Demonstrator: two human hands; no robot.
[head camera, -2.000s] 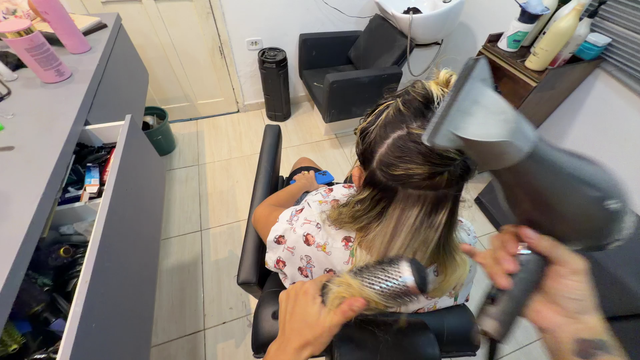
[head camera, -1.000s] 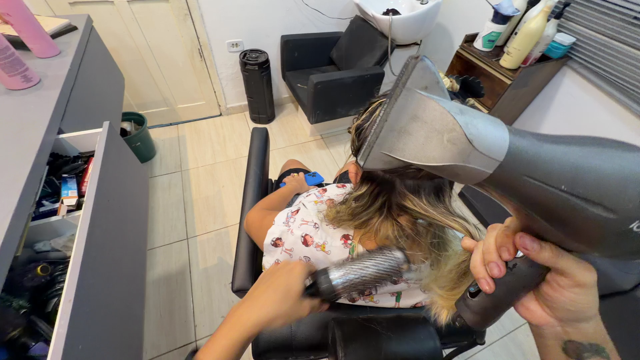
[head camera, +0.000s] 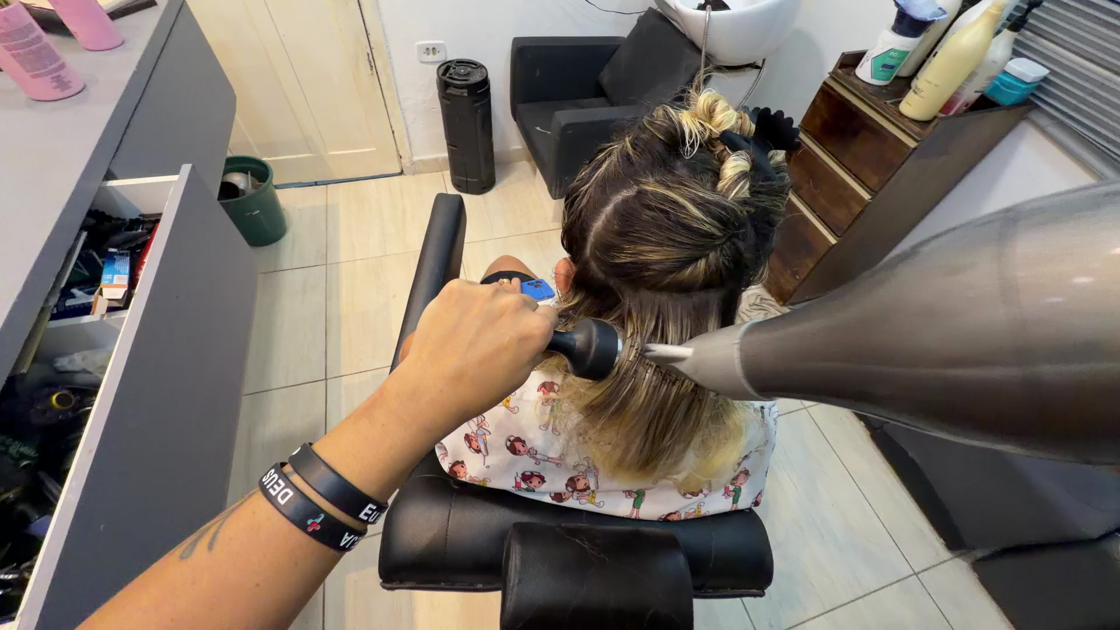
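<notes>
My left hand (head camera: 481, 341) is closed around the black handle of a round hairbrush (head camera: 591, 348), whose barrel lies in the hair at the back of a seated person's head (head camera: 674, 236). A large grey hair dryer (head camera: 945, 324) reaches in from the right, its flat nozzle (head camera: 709, 360) beside the brush at the hair. My right hand is out of view. The person's upper hair is gathered and clipped with a black clip (head camera: 774, 131); the lower hair hangs down over a white cape with printed figures (head camera: 560, 464). A blue phone (head camera: 536, 290) shows in front of the person.
The person sits in a black salon chair (head camera: 577, 542). An open drawer (head camera: 166, 376) full of items stands at the left, with a green bin (head camera: 254, 206) behind it. A wooden cabinet (head camera: 857, 149) with bottles is at the right, and a black armchair (head camera: 569, 105) and white wash basin (head camera: 735, 31) stand behind.
My left hand has moved up with the brush, from the lower hair to nearer the head. The dryer's nozzle has come down to the brush, and my right hand has left the view.
</notes>
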